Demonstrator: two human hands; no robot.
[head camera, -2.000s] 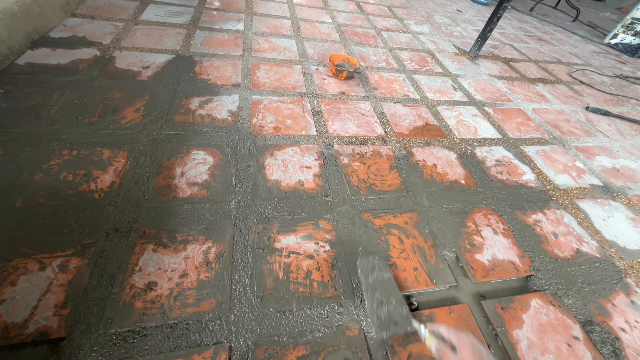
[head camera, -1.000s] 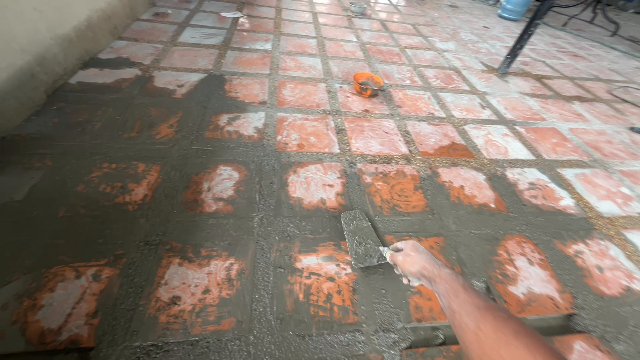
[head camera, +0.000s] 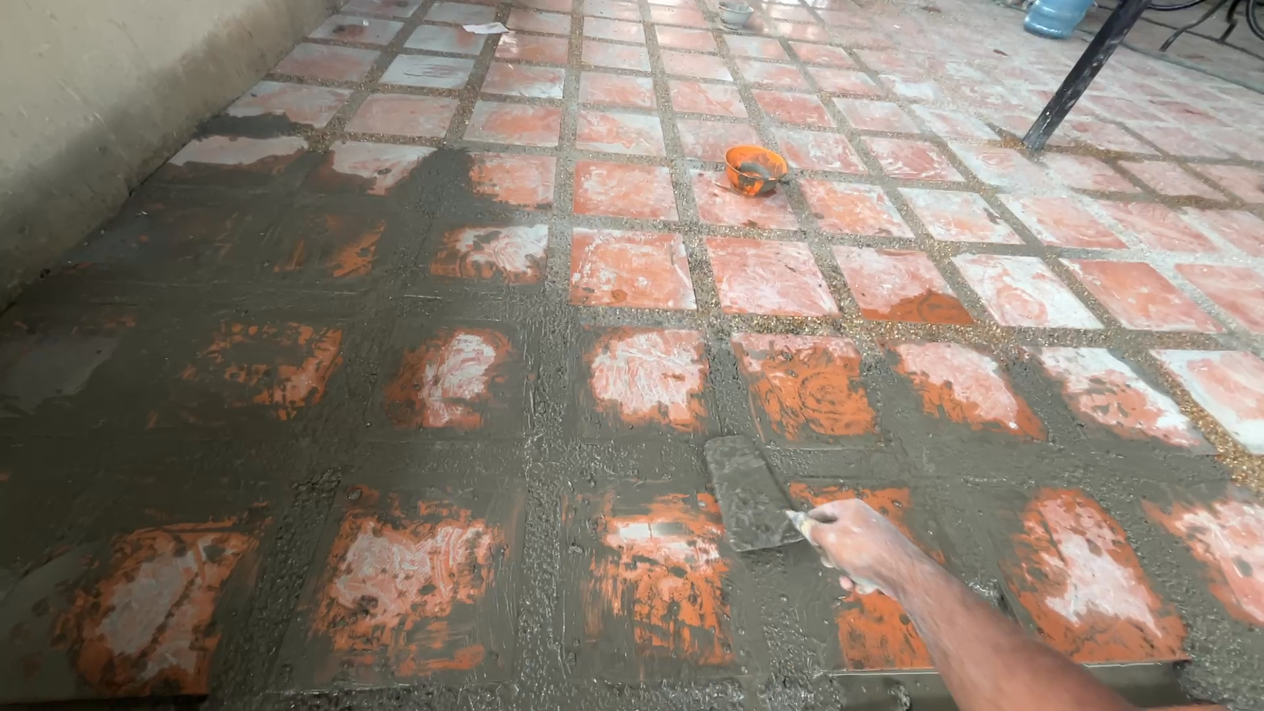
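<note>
My right hand (head camera: 857, 545) is closed around the handle of a masonry trowel (head camera: 750, 494). The trowel's wet, grey-coated blade lies over a mortar-filled joint between terracotta floor tiles, right of centre low in the head view. Wet grey mortar (head camera: 553, 464) fills the joints around it and smears the tile edges. Just left of the blade is a tile (head camera: 657, 583) streaked orange and grey. Another tile (head camera: 805, 385), with swirl marks, lies beyond the blade. My left hand is out of the frame.
An orange bowl (head camera: 755, 170) with grey residue sits on tiles farther off. A wall (head camera: 118, 109) runs along the left. A dark metal leg (head camera: 1086, 74) stands at the upper right, near a blue plastic container (head camera: 1057, 16). A small grey bowl (head camera: 735, 14) is at the far top.
The trowel was lower, by an open gap between tiles, two seconds ago; it moved up and left over the joint. Since one second ago it has barely moved. The view has shifted.
</note>
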